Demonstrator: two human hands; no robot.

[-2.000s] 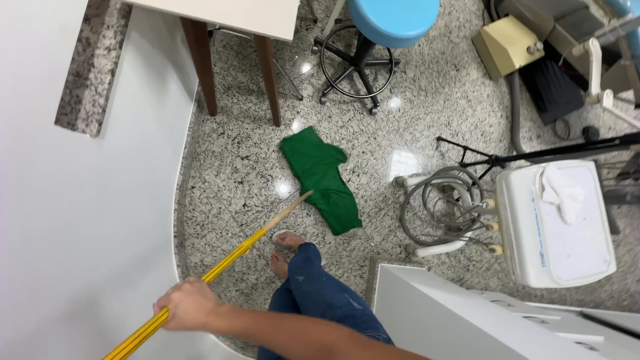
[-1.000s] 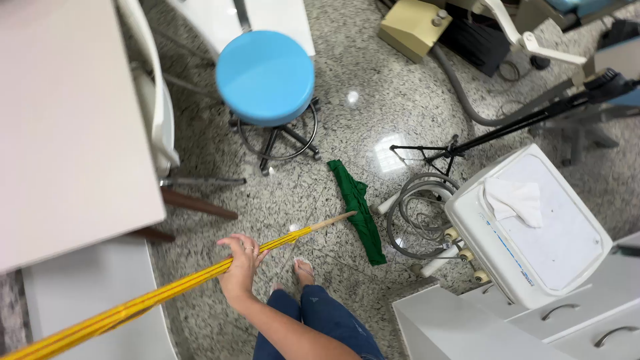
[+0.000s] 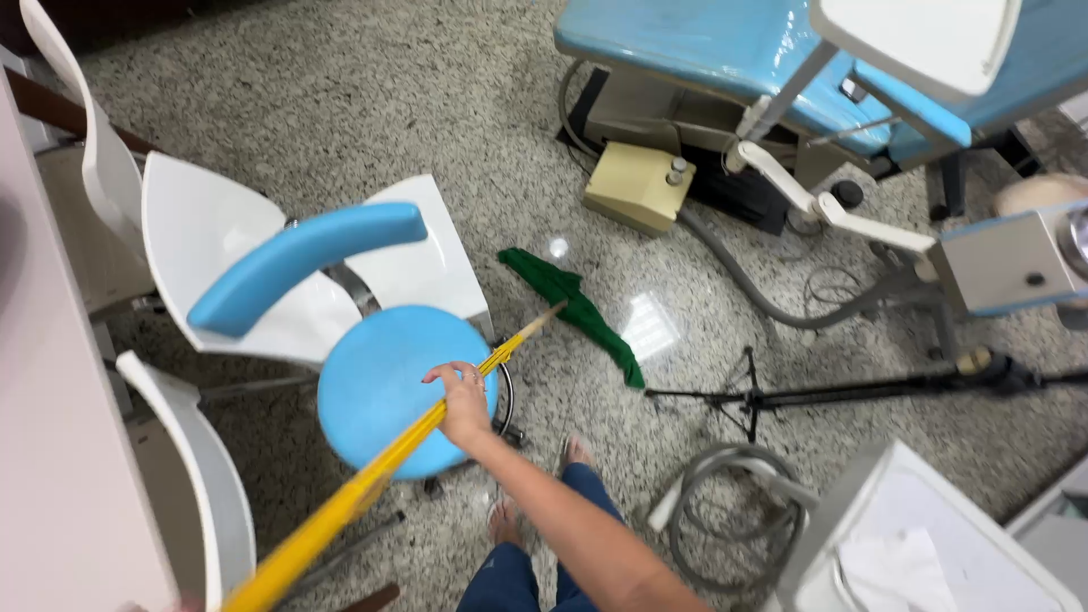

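Note:
My right hand (image 3: pixel 463 404) is wrapped loosely around a yellow-covered pole (image 3: pixel 374 472) that slants from the lower left toward the floor, over the blue stool seat. At the bottom left edge a blurred bit of my left hand (image 3: pixel 183 603) shows beside the pole's near end; its grip is hidden. The pole's bare, wood-coloured far end meets a green cloth (image 3: pixel 586 314), which lies bunched in a long narrow strip on the speckled stone floor.
A blue-seated stool (image 3: pixel 404 387) and white chairs (image 3: pixel 246 255) stand at left by a pale table (image 3: pixel 59 425). A dental chair (image 3: pixel 680 42), beige box (image 3: pixel 637 187), black tripod stand (image 3: pixel 752 398), coiled hose (image 3: pixel 731 518) and white cabinet unit (image 3: pixel 918 544) are ahead and right.
The view has shifted strongly. The green cloth was spread wider two seconds ago and is now a narrow bunched strip. My right hand stays on the pole.

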